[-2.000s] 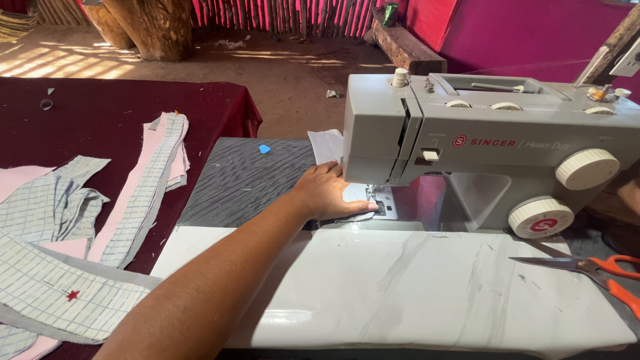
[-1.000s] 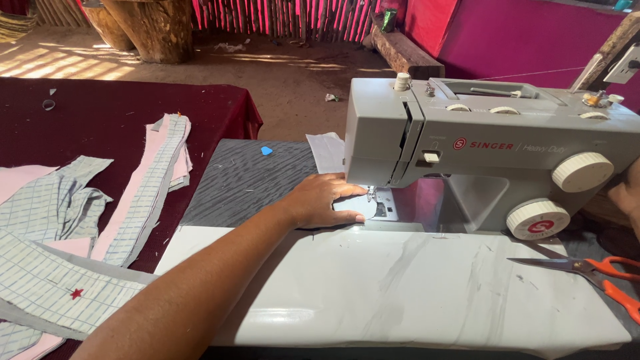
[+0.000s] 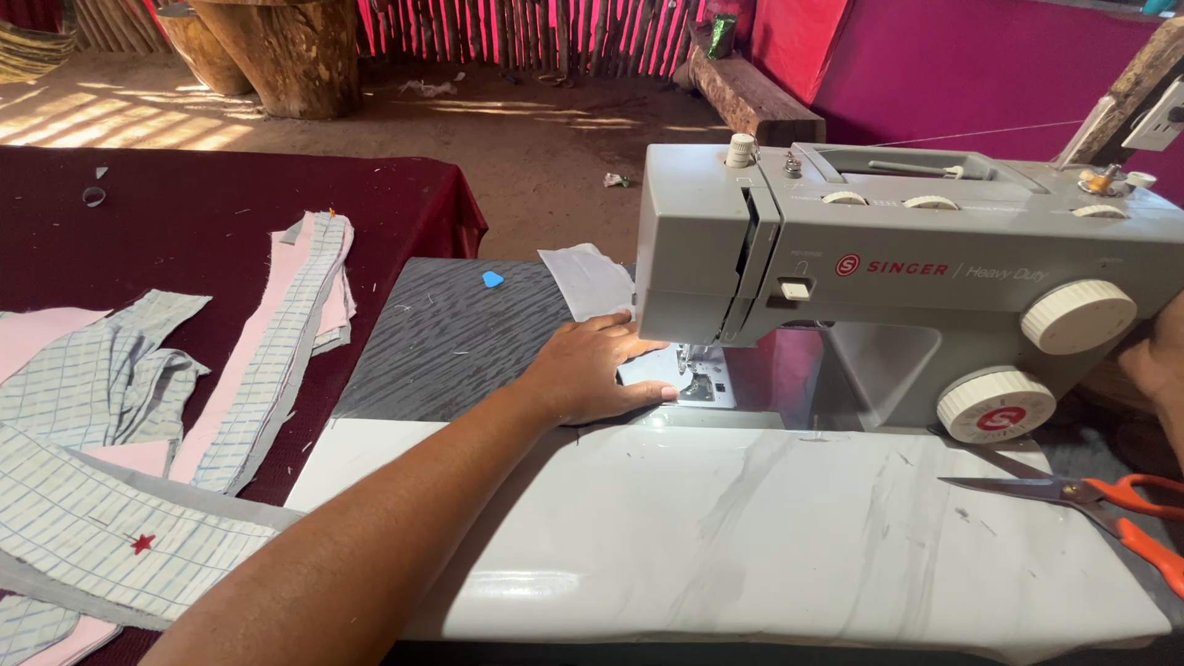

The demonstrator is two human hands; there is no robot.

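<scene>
My left hand (image 3: 601, 370) lies palm down on a light fabric piece (image 3: 655, 366) at the presser foot (image 3: 684, 359) of a grey Singer sewing machine (image 3: 888, 268). The fingers are spread; the thumb rests near the needle plate (image 3: 710, 384). Behind the hand, more pale fabric (image 3: 587, 277) reaches past the machine's left end. My right hand (image 3: 1161, 361) shows only in part at the right edge, behind the machine near its handwheel (image 3: 1078, 317); its fingers are hidden.
Orange-handled scissors (image 3: 1073, 490) lie right of the white marbled surface (image 3: 740, 527). A blue chalk-like piece (image 3: 493, 278) sits on the dark board. Checked and pink cut fabric pieces (image 3: 277, 351) lie on the dark red cloth (image 3: 231, 203) at the left.
My left hand has shifted slightly, and the light fabric under it now shows more beside the presser foot than two seconds ago. The scissors and the cut pieces have stayed in place.
</scene>
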